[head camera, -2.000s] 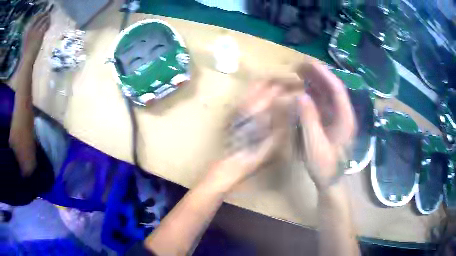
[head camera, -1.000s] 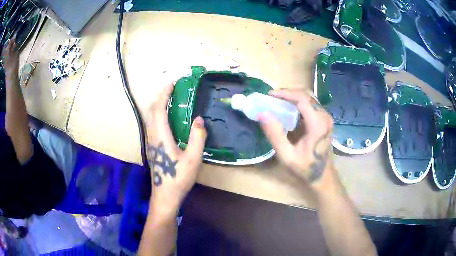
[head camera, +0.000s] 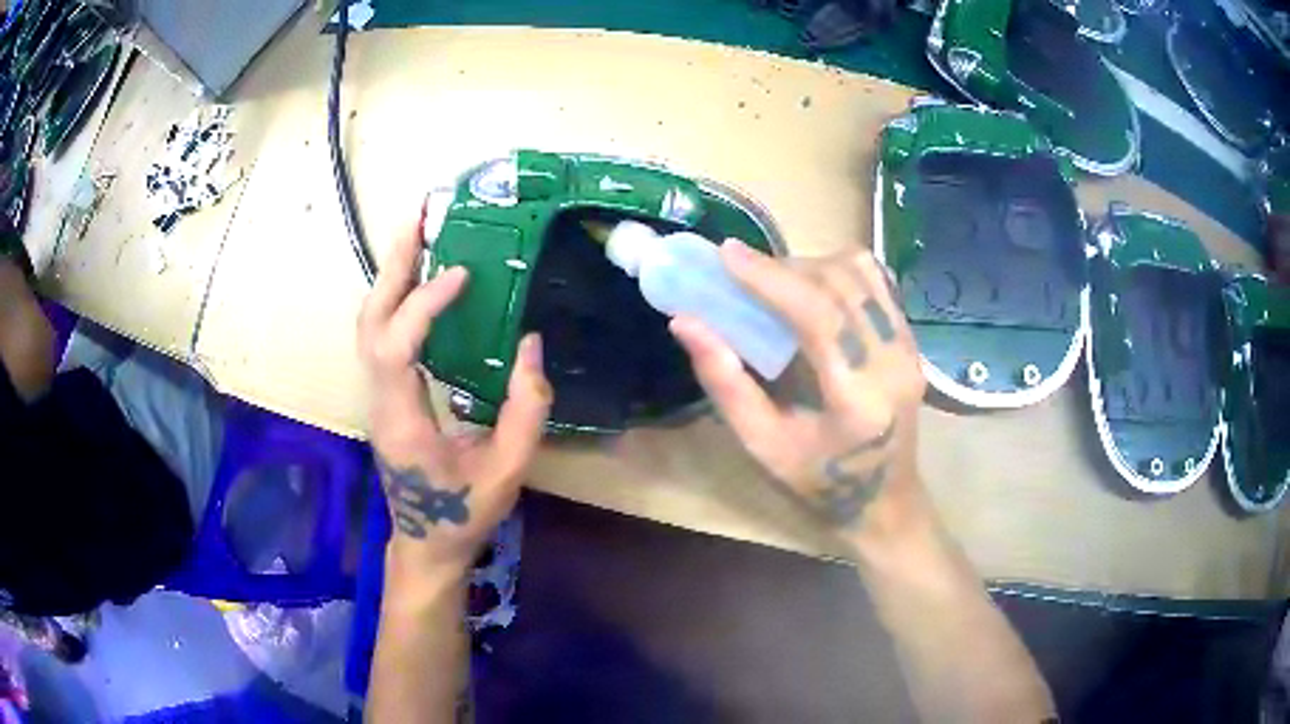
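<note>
A green housing with a black inset lies in front of me on the tan board, its raised car-like end to the left and tilted up towards me. My left hand grips its left end, thumb at the edge of the inset. My right hand holds a translucent white glue bottle, its narrow tip pointing to the upper left, at the upper edge of the inset. Whether the tip touches the housing I cannot tell.
Several green housings stand in a row at the right, with more behind. A black cable crosses the board at left. Beyond it are small white-and-dark pieces and a grey metal box. A neighbouring person's dark sleeve shows at far left.
My hands first blurred over the board, then held the housing and bottle. Since then the housing's left end has tilted up, and the bottle tip has moved up and left to the inset's upper edge.
</note>
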